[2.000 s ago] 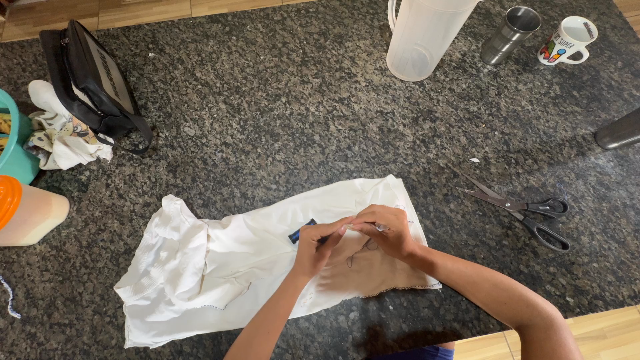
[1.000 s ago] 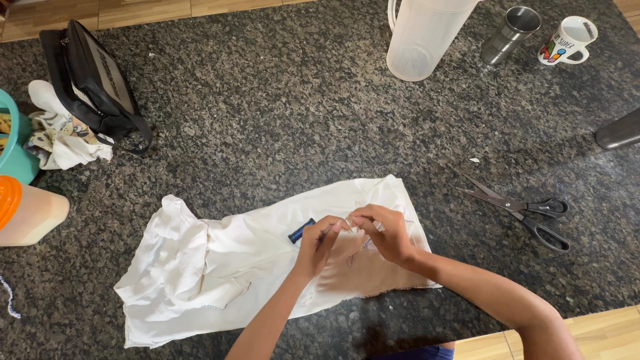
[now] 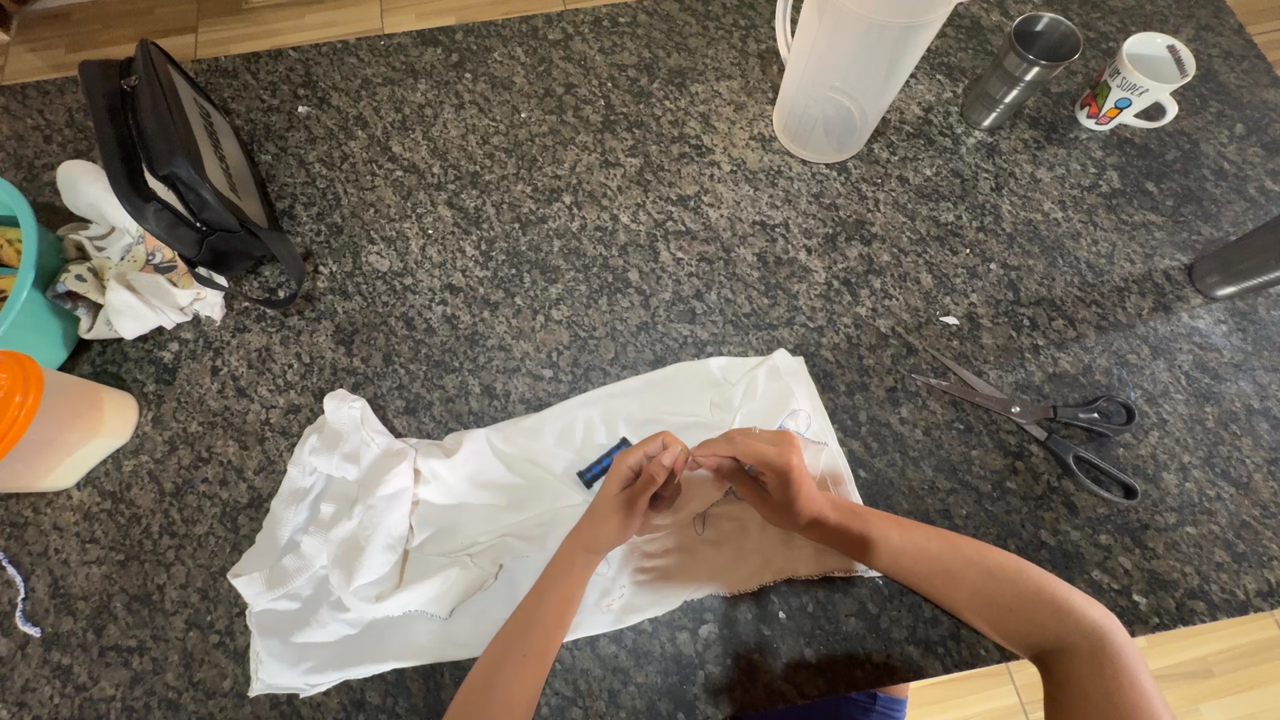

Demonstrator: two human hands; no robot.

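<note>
White cloth (image 3: pixel 540 430), with dark stitching along part of its lower edge, lies on the granite countertop. Above its right half, my left hand (image 3: pixel 640 490) and my right hand (image 3: pixel 765 470) meet at the fingertips. Both pinch something very small and thin, too fine to identify. Dark thread (image 3: pixel 700 522) loops over the cloth below my right hand, and more thread lies above that hand. A spool of dark blue thread (image 3: pixel 604 463) rests on the cloth beside my left hand. Scissors (image 3: pixel 1015 410) with black handles lie partly spread to the right of the cloth.
A translucent pitcher (image 3: pixel 835 90), a steel tumbler (image 3: pixel 1020 70) and a white mug (image 3: pixel 1130 85) stand at the back right. Another dark metal vessel (image 3: pixel 1240 262) is at the right edge. A black bag (image 3: pixel 190 160), crumpled cloth (image 3: pixel 140 290), teal container (image 3: pixel 40 290) and orange-lidded container (image 3: pixel 70 430) stand left.
My hands have stayed over the right half of the cloth, with small changes of the fingers. The thread spool, cloth and scissors have not plainly moved.
</note>
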